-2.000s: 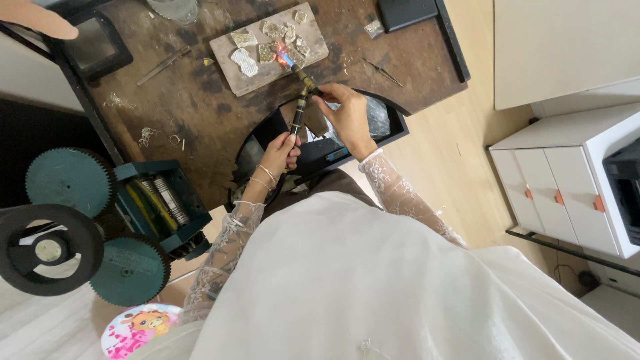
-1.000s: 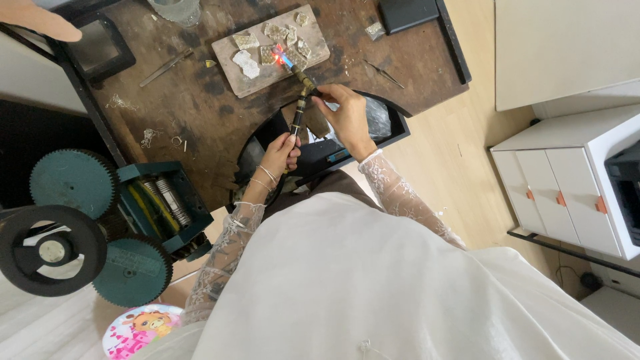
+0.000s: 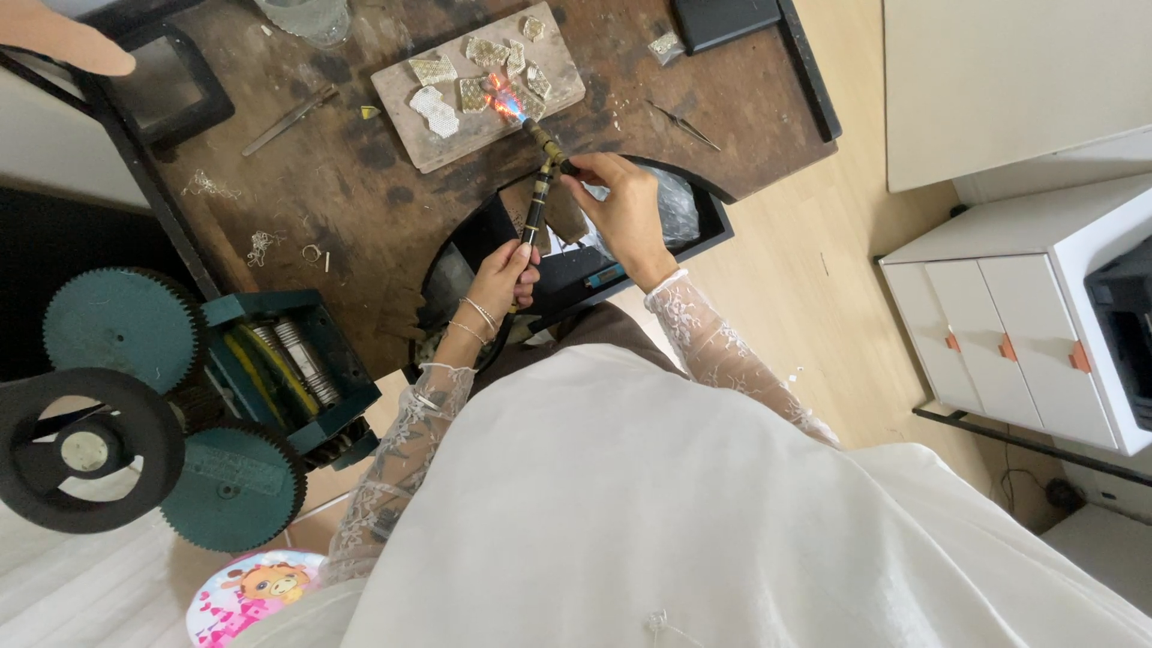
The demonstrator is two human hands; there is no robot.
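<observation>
My left hand [image 3: 506, 286] is closed around the black and brass handle of a gas torch [image 3: 537, 202]. The fingers of my right hand [image 3: 621, 205] pinch the rear of the torch's brass head [image 3: 547, 144]. A blue flame [image 3: 509, 103] leaves the nozzle and meets the soldering board [image 3: 423, 148], where the surface glows orange. Around the flame on the board lie several textured metal pieces [image 3: 487, 51], yellowish in tone. A white perforated piece [image 3: 436, 112] lies at the board's left side.
A rolling mill with green gears [image 3: 126, 328] stands at the left. Tweezers [image 3: 288, 120] and finer tweezers [image 3: 684, 124] lie on the wooden bench [image 3: 360, 225], with wire scraps [image 3: 261, 247] and a glass container [image 3: 310, 16]. Below the bench's cutout is an open drawer [image 3: 715, 220]. White drawers [image 3: 1026, 333] stand right.
The flame and torch tip have shifted slightly left and down over the board since two seconds ago. Both hands keep their hold on the torch.
</observation>
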